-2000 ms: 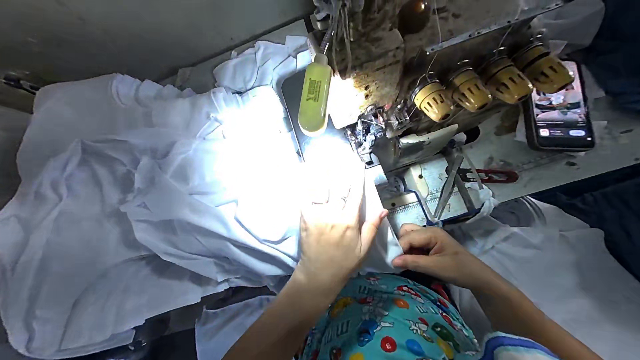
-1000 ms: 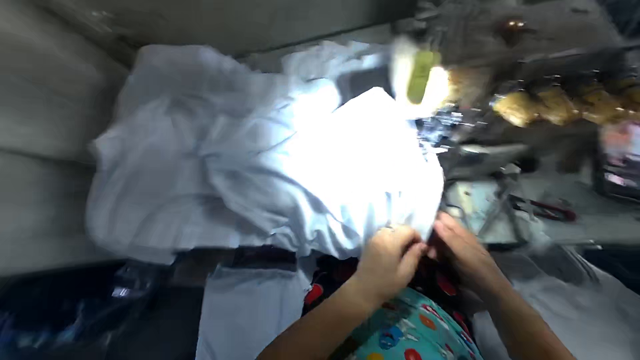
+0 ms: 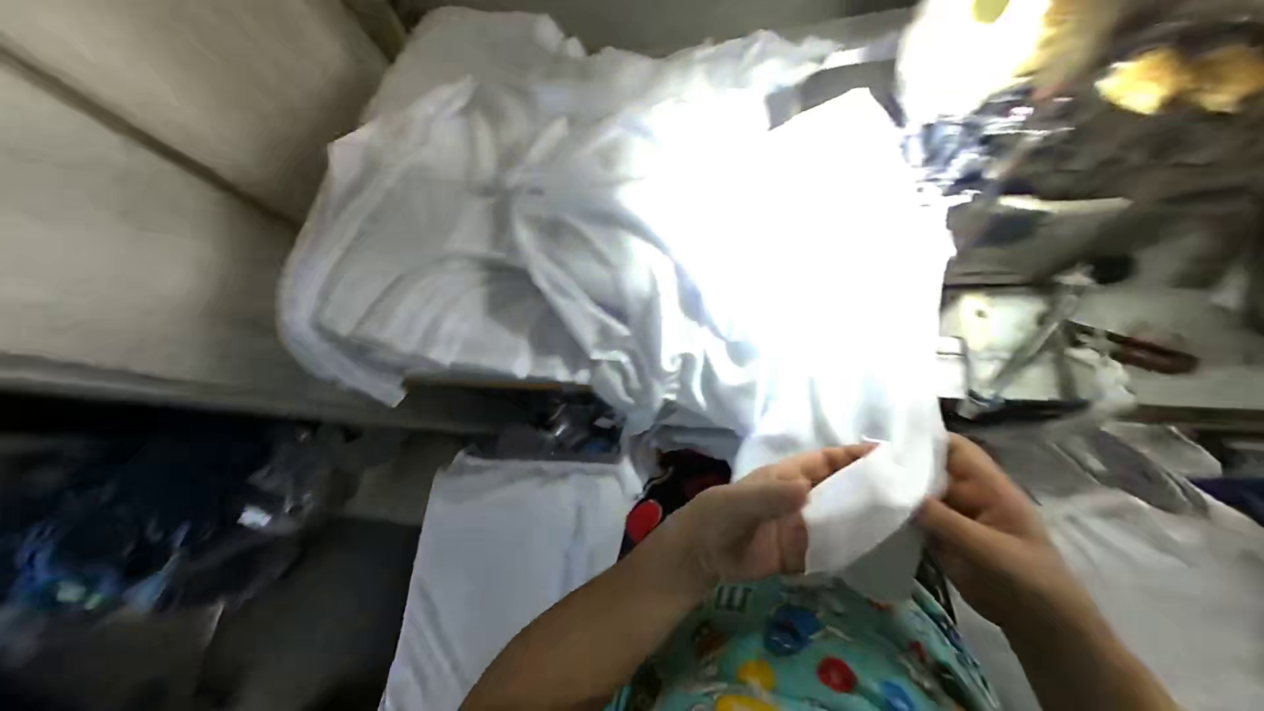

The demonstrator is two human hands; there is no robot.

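White fabric (image 3: 474,237) lies in folds over the work table, its middle washed out by bright light. Its near end hangs at the table's front edge, above my lap. My left hand (image 3: 760,513) pinches the turned-up edge of this end between thumb and fingers. On the other side, my right hand (image 3: 987,523) grips the same piece by its right edge. Beyond the cloth on the right is a sewing machine (image 3: 978,148), blurred, with its needle area hard to make out.
Yellow thread tension knobs (image 3: 1175,79) are at the upper right. A tool with a red handle (image 3: 1145,351) lies right of the machine. Another white cloth piece (image 3: 504,553) hangs lower left, near dark plastic-wrapped material (image 3: 148,533). More white fabric (image 3: 1155,563) is at the lower right.
The fabric's near end has come away from the machine toward my lap, and both hands have moved back with it. Its edge is now turned up between them. The view has swung left.
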